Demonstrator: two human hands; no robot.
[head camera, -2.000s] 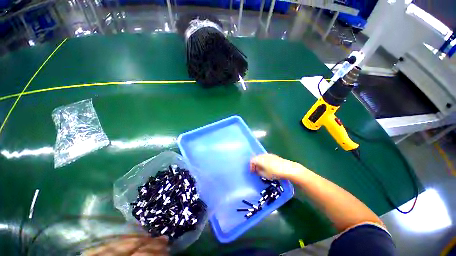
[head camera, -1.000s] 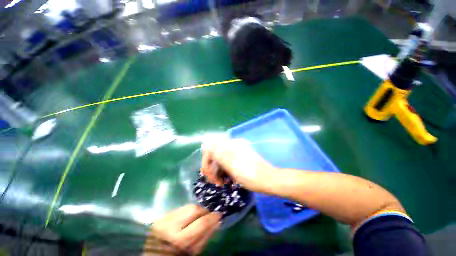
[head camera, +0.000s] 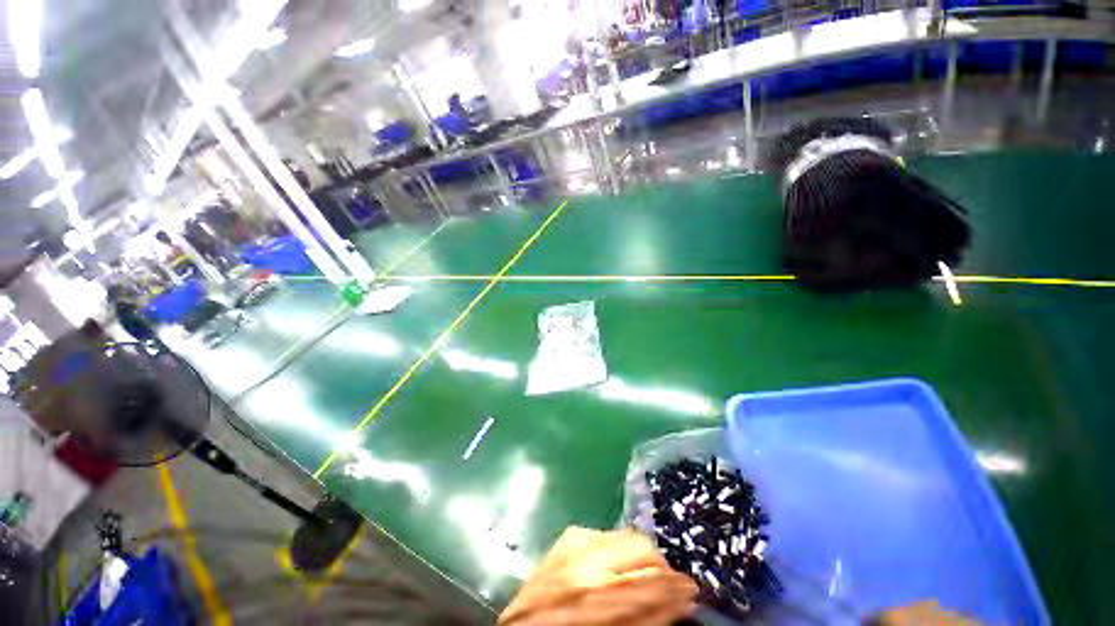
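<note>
The clear parts bag stands open left of the blue tray, full of small black-and-white parts. My left hand is closed at the bag's near left rim; its fingertips are partly hidden. The blue plastic tray lies against the bag's right side, its near end cut off by the picture's edge. Only a small blurred piece of my right hand shows at the bottom edge, over the tray's near part; its fingers are not visible.
A flat clear bag and a thin white strip lie left on the green bench. A black cable bundle lies at the far right, a white strip beside it. A floor fan stands beyond the bench's left edge.
The view has swung left; the yellow heat gun is out of sight and the fan has come in. My right hand has moved from the bag's mouth toward the tray's near end.
</note>
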